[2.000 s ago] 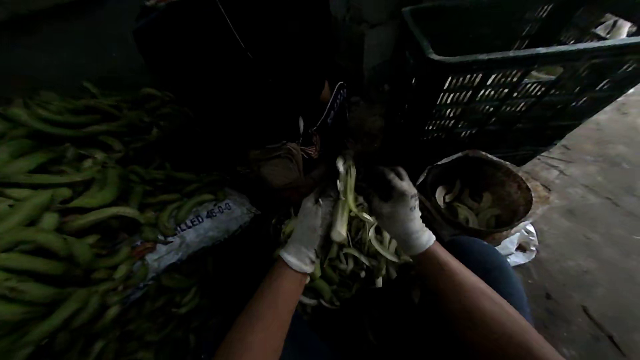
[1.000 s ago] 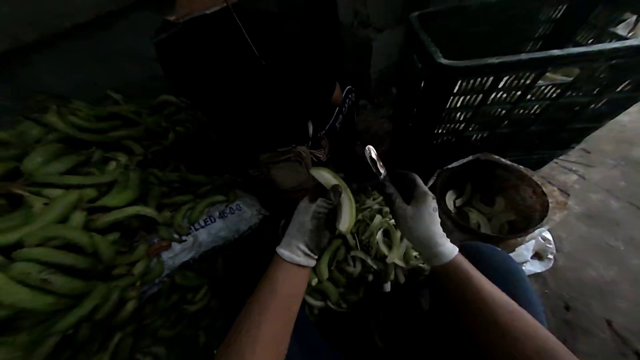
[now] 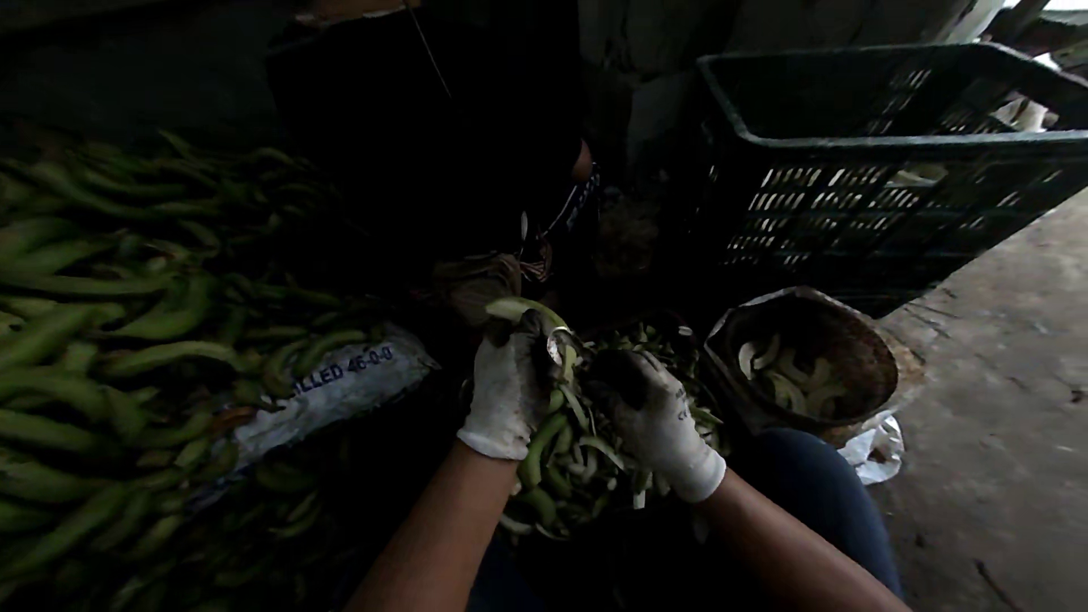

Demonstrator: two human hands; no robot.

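Observation:
My left hand (image 3: 510, 387), in a white work glove with dark fingers, is closed around a green banana or plantain (image 3: 520, 308) whose upper end sticks out above the fingers. My right hand (image 3: 659, 412), gloved alike, grips a small metal peeler or knife; its shiny blade (image 3: 556, 347) lies against the fruit beside my left fingers, and its handle is mostly hidden in the glove. Strips of green peel (image 3: 578, 408) hang at the blade. Below and between both hands lies a heap of peels (image 3: 552, 476), with pale inner sides showing on some.
Green bananas or plantains (image 3: 68, 391) are piled at left, beside a white printed sack (image 3: 340, 374). A round container (image 3: 888, 365) at right holds pale curved pieces. Behind it stands a dark green plastic crate (image 3: 850, 140). A person in dark clothing (image 3: 425, 127) sits opposite.
The blade, held up apart from the fruit one second ago, is now against it. My right hand has come closer to my left. Two seconds ago both hands were lower over the heap around pale strips.

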